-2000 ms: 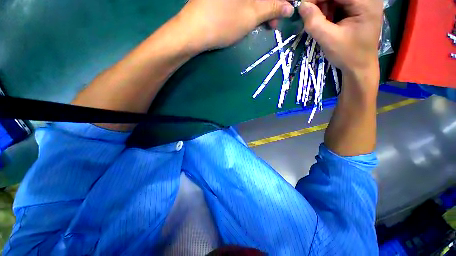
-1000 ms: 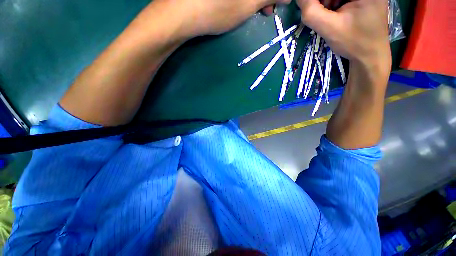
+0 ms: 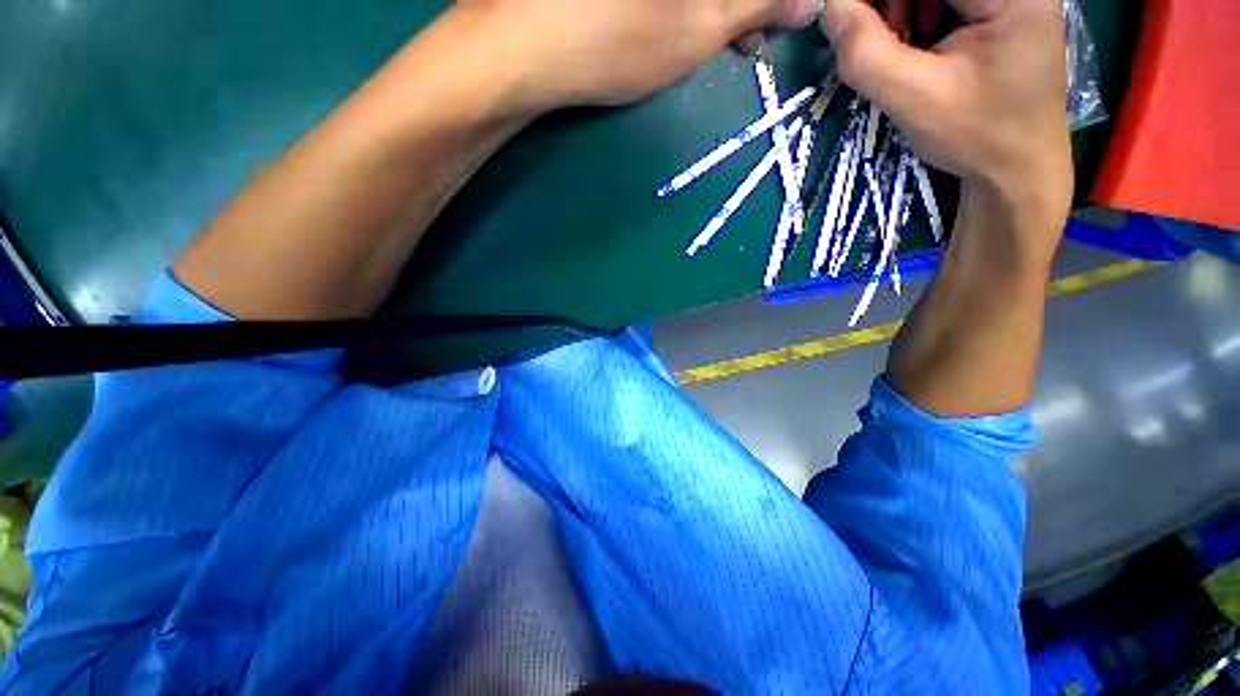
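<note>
My left hand [image 3: 639,41] and my right hand [image 3: 959,82] meet at the top edge of the view, partly cut off by it. Their fingertips pinch a tiny pale piece [image 3: 817,7] between them; its shape cannot be made out. Below the hands, a loose fan of narrow white strips [image 3: 785,163] with dark marks lies at the edge of the green bench [image 3: 571,204]. Some strip ends stick out past the bench edge. The right hand covers the upper part of the bundle.
A crumpled clear bag [image 3: 1081,68] lies right of my right hand. An orange-red board [image 3: 1176,123] is at the far right. A black cord [image 3: 272,343] crosses close to the camera. Below the bench is grey floor with a yellow line [image 3: 802,356].
Since the earliest frame, the bag, board and right hand appear slightly further right. Both hands stay together at the top edge. The strips keep nearly the same layout.
</note>
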